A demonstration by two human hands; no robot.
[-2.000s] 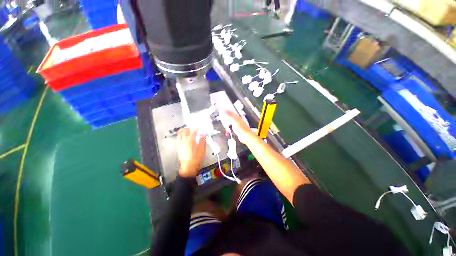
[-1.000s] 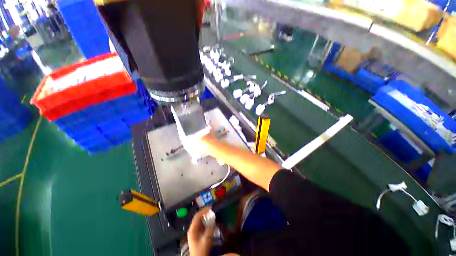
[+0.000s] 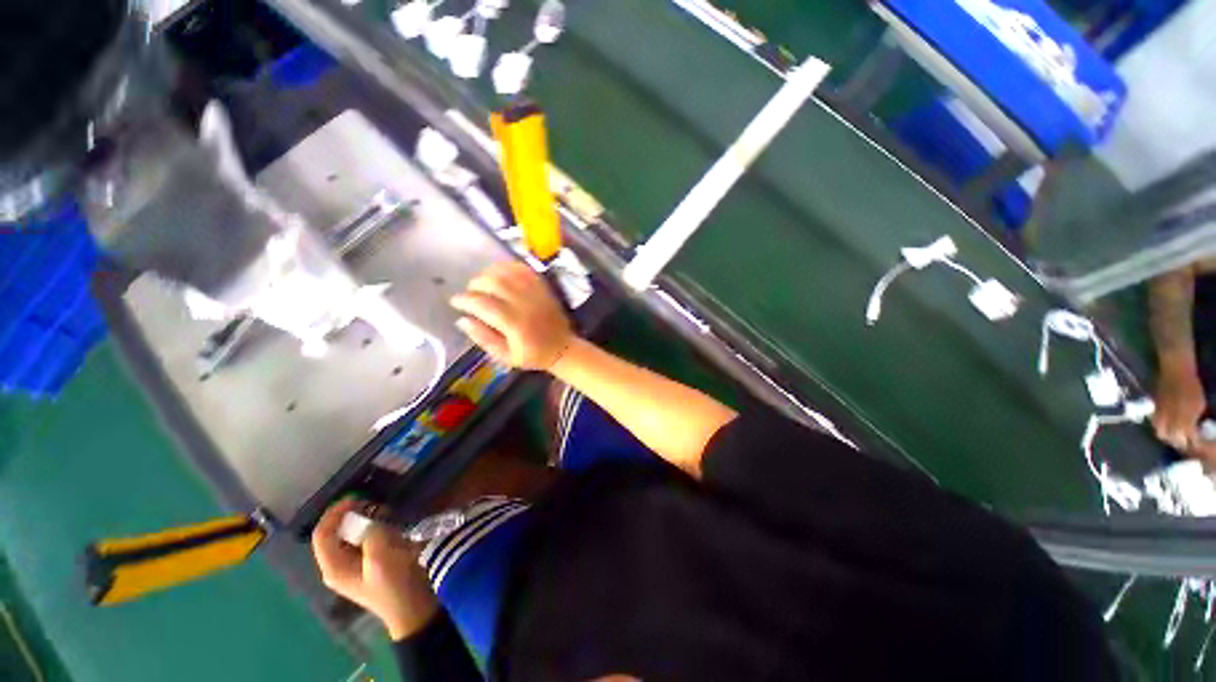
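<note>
My left hand is at the front left corner of the machine, with a small white piece between its fingers. A white curled thing, perhaps cable, shows beside it. My right hand is at the front right corner, with no object visible in it. A white corded unit lies at the fixture on the silver base plate. Its cable curves to the plate's front edge. The blurred horn is over the fixture; contact cannot be told.
Yellow-and-black posts flank the plate. A red button is at the front. The green belt on the right bears a white bar and several corded units. Another person's hand is at the far right.
The view has turned and shifted right. My right hand has left the fixture for the front right corner. My left hand, still with the white piece, has moved to the front left corner.
</note>
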